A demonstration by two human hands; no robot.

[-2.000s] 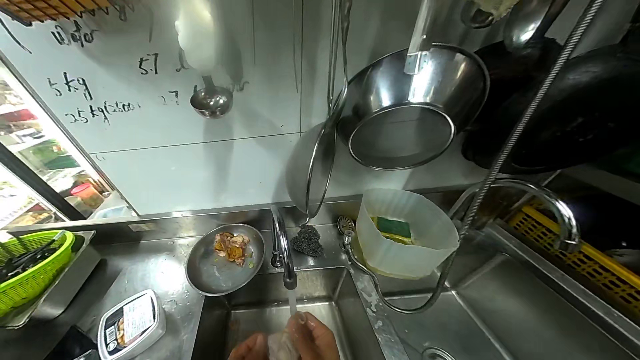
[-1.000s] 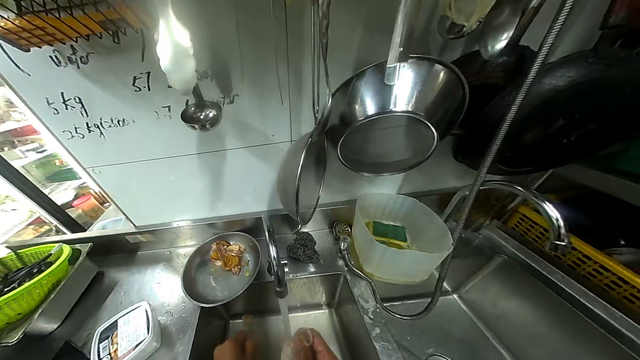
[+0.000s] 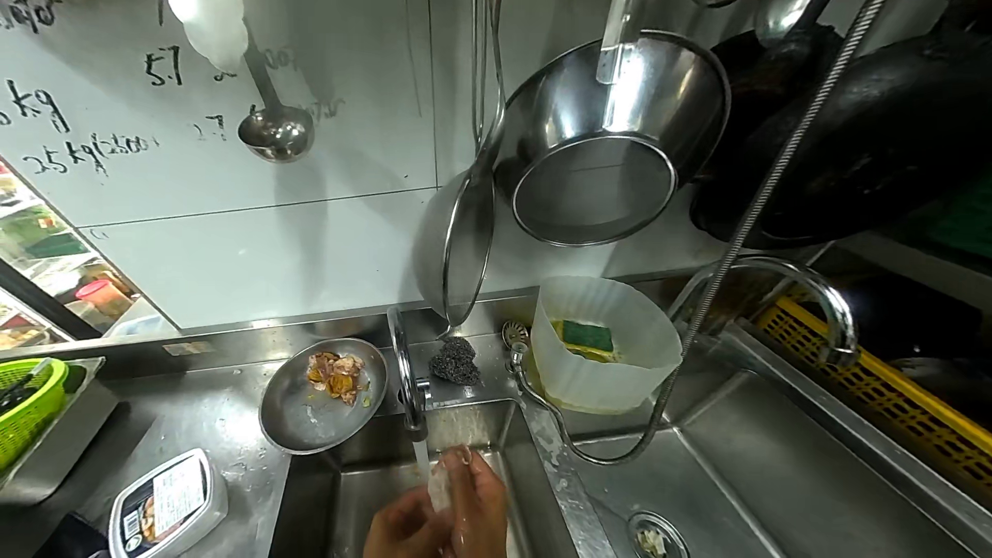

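Observation:
Over the small steel sink basin (image 3: 380,496), my left hand (image 3: 407,523) and my right hand (image 3: 477,500) are close together at a pale, wet, whitish piece (image 3: 439,487); what it is cannot be told. My right hand's fingers pinch it, while my left hand's fingers are curled beside it. Water runs from the chrome faucet (image 3: 404,372) just left of the piece. A round metal dish (image 3: 322,426) with brownish and pink food scraps (image 3: 339,377) stands at the basin's back left corner. A steel wool scourer (image 3: 455,361) lies behind the basin, right of the faucet.
A translucent plastic tub (image 3: 612,380) holds a green scouring pad (image 3: 587,336). A flexible metal hose (image 3: 744,232) loops beside it over the larger sink (image 3: 775,465). A labelled plastic container (image 3: 209,496), green basket (image 3: 31,418) and yellow crate (image 3: 891,395) flank the sinks. Ladle (image 3: 277,133) and strainers (image 3: 597,186) hang behind.
My two hands, seen low and apart in the basin a second ago, are now together and higher, beside the stream. The view has shifted.

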